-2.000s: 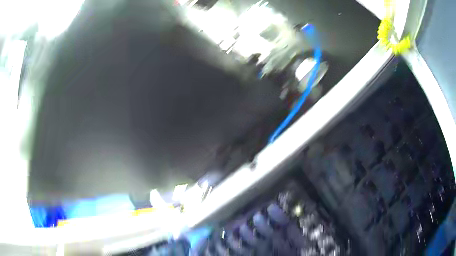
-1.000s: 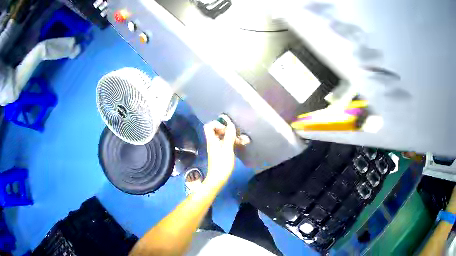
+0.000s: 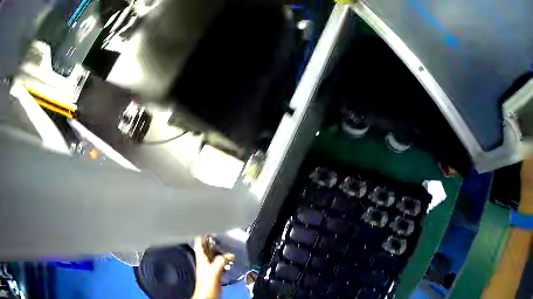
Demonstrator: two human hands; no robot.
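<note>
My left hand (image 3: 209,266) is small and blurred at the lower edge, at the right end of the grey front panel (image 3: 146,219). Its fingers are bent beside a small dark round thing; whether it holds anything is unclear. My right hand is not seen. A black pocket tray (image 3: 336,230) lies to the right, with several clear, rounded parts (image 3: 383,195) in its far and right pockets. Inside the machine, a small metallic fixture (image 3: 133,120) stands on the table, blurred; whether a part sits on it is unclear.
A white frame post (image 3: 298,117) divides the machine opening from the tray. The tray rests on a green bench top (image 3: 424,169). Yellow strips (image 3: 49,102) stand at upper left. A person's forearm with a blue band (image 3: 508,251) is at the right edge, its hand cut off.
The view has swung right: the fan grille and left buttons have gone, and more of the tray and machine inside shows. My left hand stays at the panel's right end, now lower in view.
</note>
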